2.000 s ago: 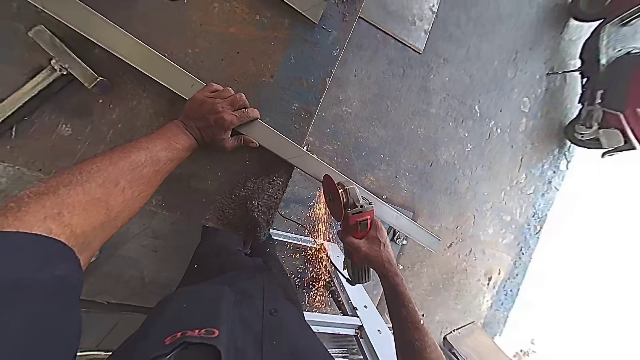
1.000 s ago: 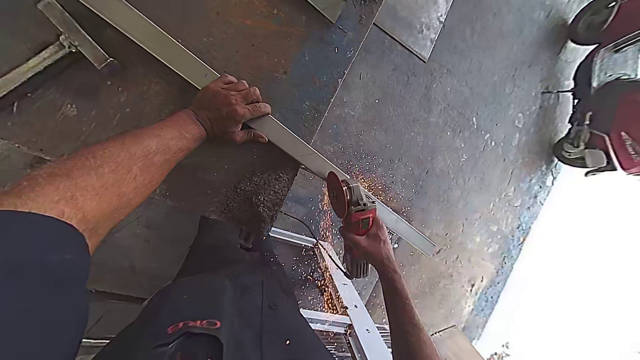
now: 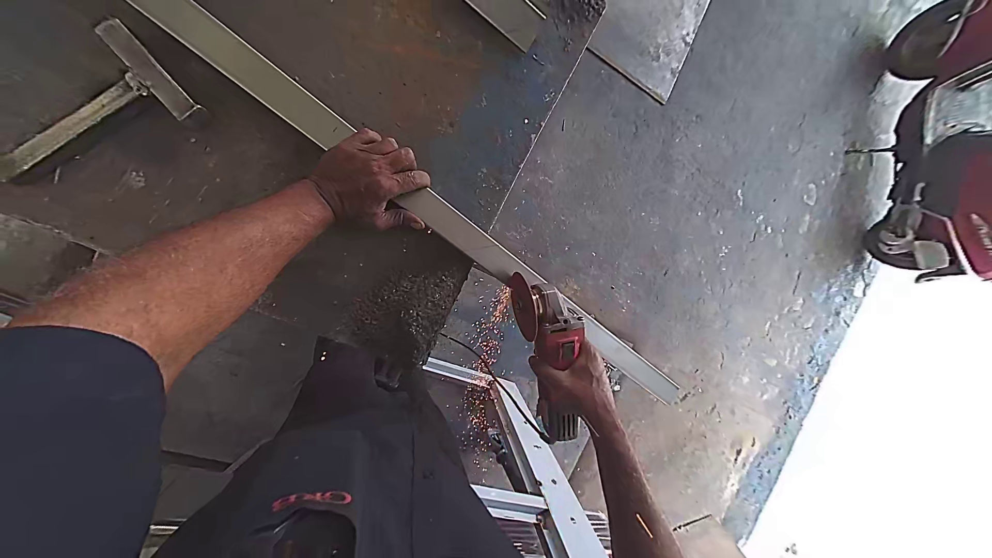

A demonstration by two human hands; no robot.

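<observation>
A long, straight metal bar (image 3: 260, 74) runs diagonally from the upper left to the lower right, across the edge of a dark metal tabletop. My left hand (image 3: 370, 178) grips it near the middle, fingers over the top and thumb on the near side. Farther right, my right hand (image 3: 573, 380) is closed around the body of a red angle grinder (image 3: 559, 341). The grinder's disc (image 3: 525, 306) meets the near edge of the bar, and orange sparks (image 3: 484, 372) fall from there. The bar's far end extends past the grinder.
A T-shaped metal piece (image 3: 147, 70) lies on the dark tabletop (image 3: 372, 46) at the upper left. Metal plates (image 3: 651, 39) are at the top. A white metal frame (image 3: 542, 465) and a thin cable stand below the grinder. Red motorcycles or scooters (image 3: 942, 155) are parked at the right.
Sparks that one second ago also sprayed beyond the bar now fall mainly on the near side. Both hands keep their holds on the bar and grinder.
</observation>
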